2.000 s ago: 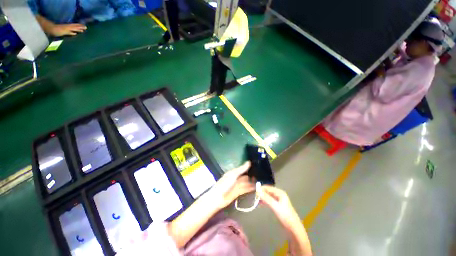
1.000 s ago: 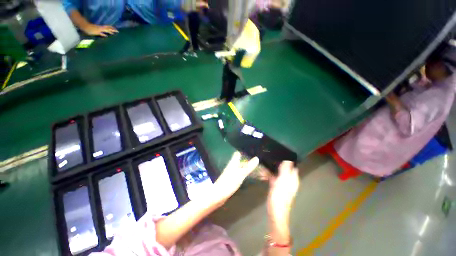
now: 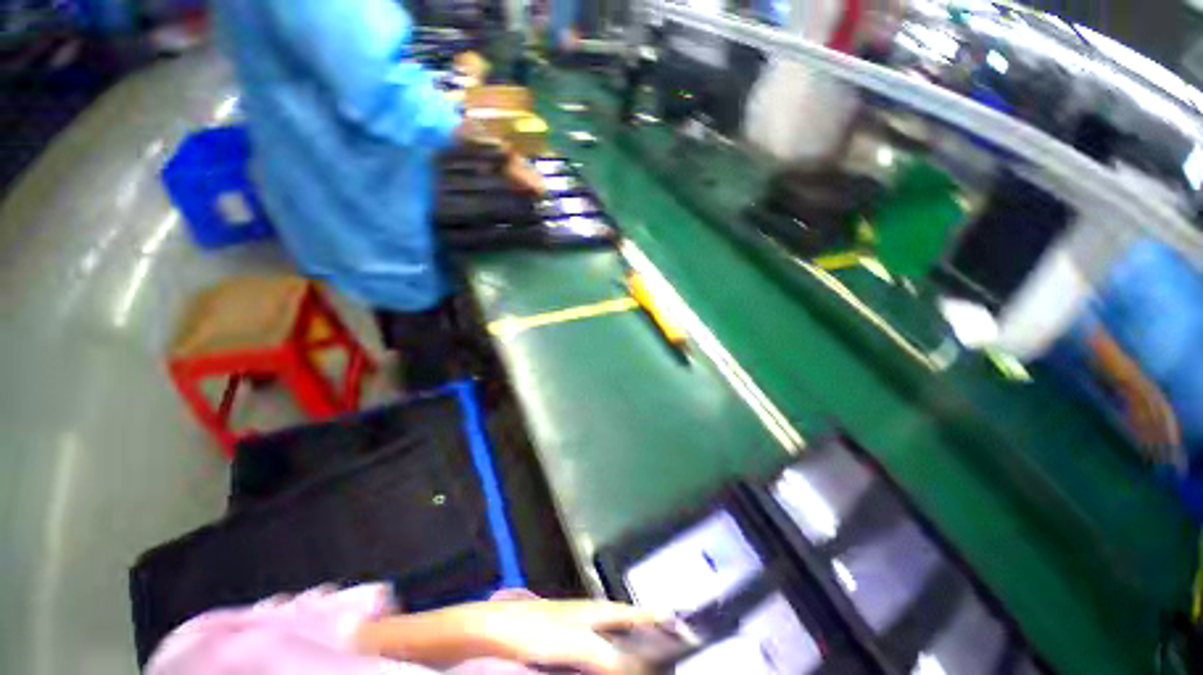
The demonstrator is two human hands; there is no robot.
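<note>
Two black phone trays lie edge to edge at the bottom right: the near tray (image 3: 755,528) and the far tray (image 3: 834,580). A phone with a lit pale screen (image 3: 693,564) lies in the near tray, with another lit one below it. Phones with grey, glare-marked screens (image 3: 897,570) lie in the far tray. My left hand (image 3: 561,636) reaches in from the bottom left to the near tray's edge. A small dark thing (image 3: 649,642) shows at its fingertips, blurred; whether it is gripped is unclear. My right hand is out of the picture.
A yellow-orange electric screwdriver (image 3: 660,310) lies on the green bench beyond the trays. A worker in blue (image 3: 350,145) stands at another dark tray (image 3: 488,198). A red stool (image 3: 264,350), blue bin (image 3: 211,185) and black blue-edged surface (image 3: 356,508) are at left.
The view has swung left along the bench. The trays now sit at the bottom right. My right hand and the dark phone held between both hands have left their earlier place in view.
</note>
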